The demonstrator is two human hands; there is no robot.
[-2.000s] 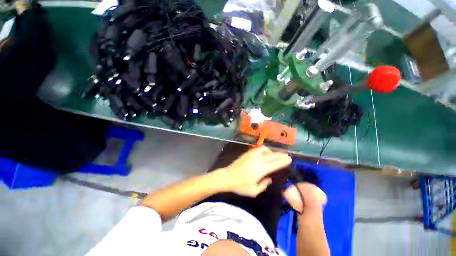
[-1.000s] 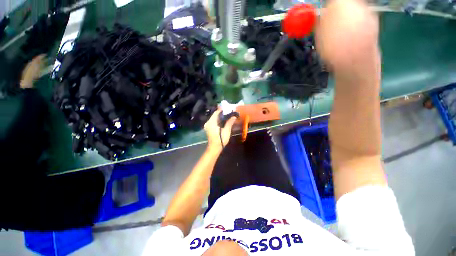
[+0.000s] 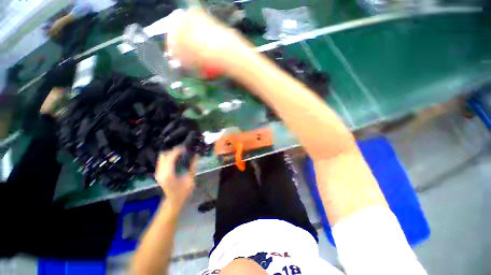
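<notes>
My left hand (image 3: 175, 176) is blurred at the front right edge of the large pile of black corded parts (image 3: 121, 126), with its fingers around a dark part (image 3: 183, 161). My right hand (image 3: 200, 44) is blurred and reaches across above the green press (image 3: 196, 99). The press's red ball knob (image 3: 212, 71) shows partly below that hand; whether the fingers grip the lever is hidden. The orange fixture block (image 3: 253, 140) sits at the bench edge with its small orange tab (image 3: 239, 157) hanging down. No part is visible on the block.
A smaller black heap (image 3: 304, 75) lies right of the press, partly behind my right forearm. A clear plastic bag (image 3: 288, 22) is at the back. A coworker's hand (image 3: 53, 102) is by the large pile's left side. A blue tote (image 3: 395, 188) and a blue stool (image 3: 134, 223) stand below the bench.
My left hand has moved left from the press fixture to the large pile. My right hand has swung left over the press. The view has shifted and turned.
</notes>
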